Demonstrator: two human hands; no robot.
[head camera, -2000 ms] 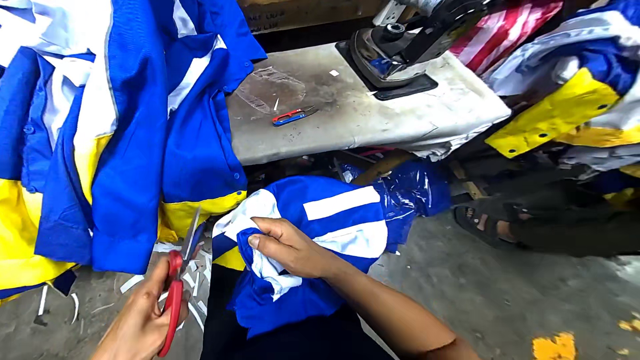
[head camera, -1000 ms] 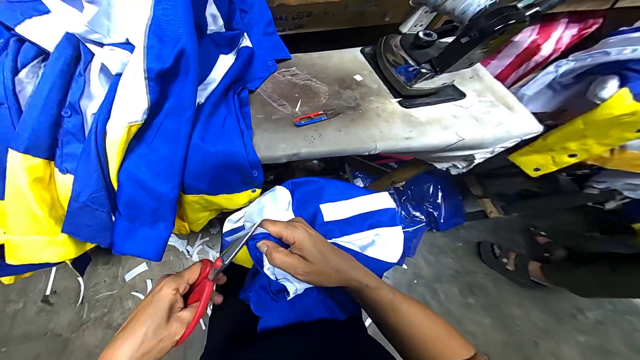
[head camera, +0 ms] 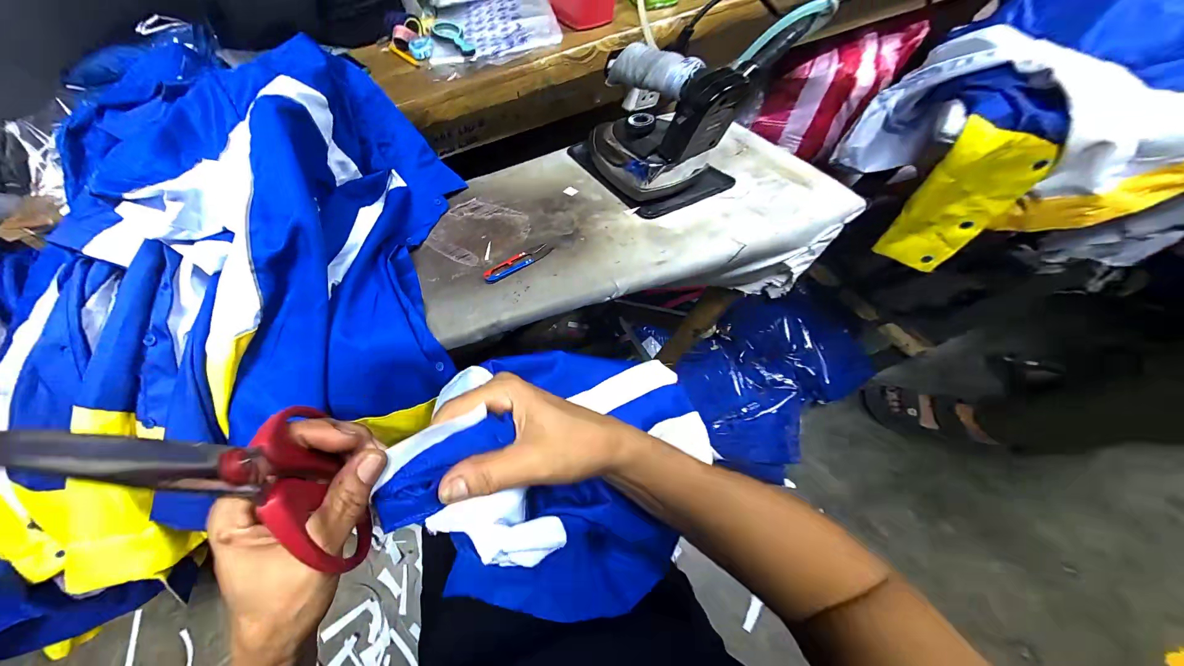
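Observation:
My left hand (head camera: 291,518) has its fingers in the red handles of a pair of scissors (head camera: 139,462), whose dark blades point left, away from the cloth in my other hand. My left fingertips are close to that cloth's edge; whether they touch it I cannot tell. A blue and white fabric garment (head camera: 573,555) lies over my lap, and my right hand (head camera: 527,444) grips a folded edge of it between thumb and fingers. Blue, white and yellow shirts (head camera: 342,342) hang in a pile to the left.
A cloth-covered ironing table (head camera: 573,250) bears an iron (head camera: 647,153) on a dark pad and small thread snips (head camera: 513,265). More garments (head camera: 980,176) hang at the right. Fabric scraps (head camera: 370,610) litter the floor. A person's sandalled foot (head camera: 925,412) stands at the right.
The scissors have swung from pointing up beside the cloth to pointing left. At one second ago their tips were near my right fingers. My right hand still holds the garment.

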